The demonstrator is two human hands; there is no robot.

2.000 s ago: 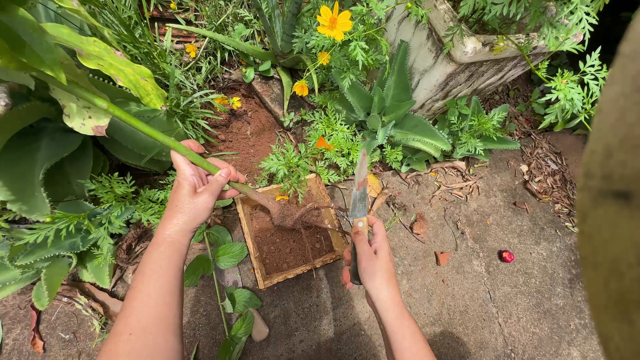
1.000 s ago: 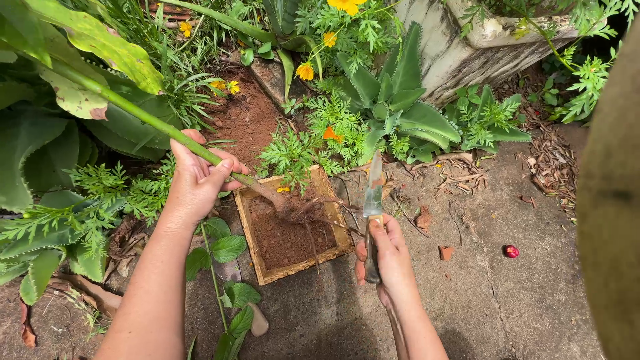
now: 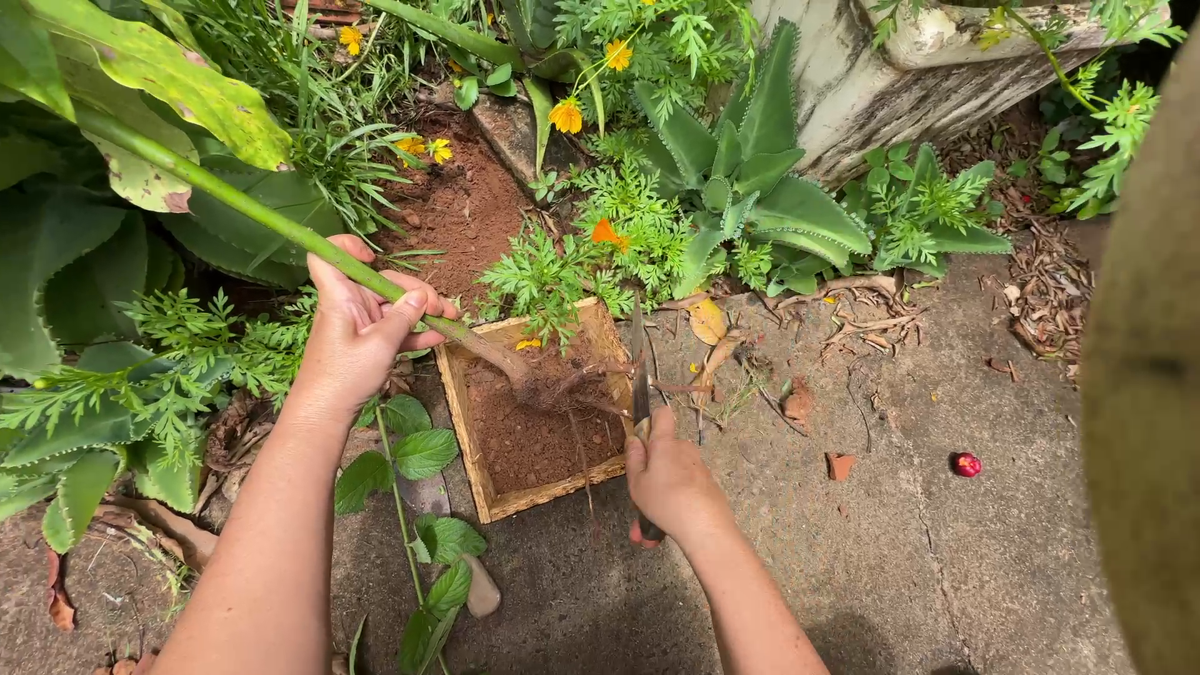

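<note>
My left hand grips the long green stem of a plant, its brown root end pointing down to the right. The roots hang over a square wooden box of reddish soil. My right hand is closed on the handle of a knife, whose soil-marked blade points up and away from me. The blade lies against the thin root ends at the box's right edge; whether it cuts into them cannot be told.
Serrated succulents and orange-flowered plants stand behind the box, near a weathered planter. A leafy sprig lies left of the box. A red fruit or bud and a terracotta shard lie on the concrete. A blurred brown edge fills the far right.
The knife blade has come against the root ends; one second ago it was just right of them. My left hand still holds the stem over the box.
</note>
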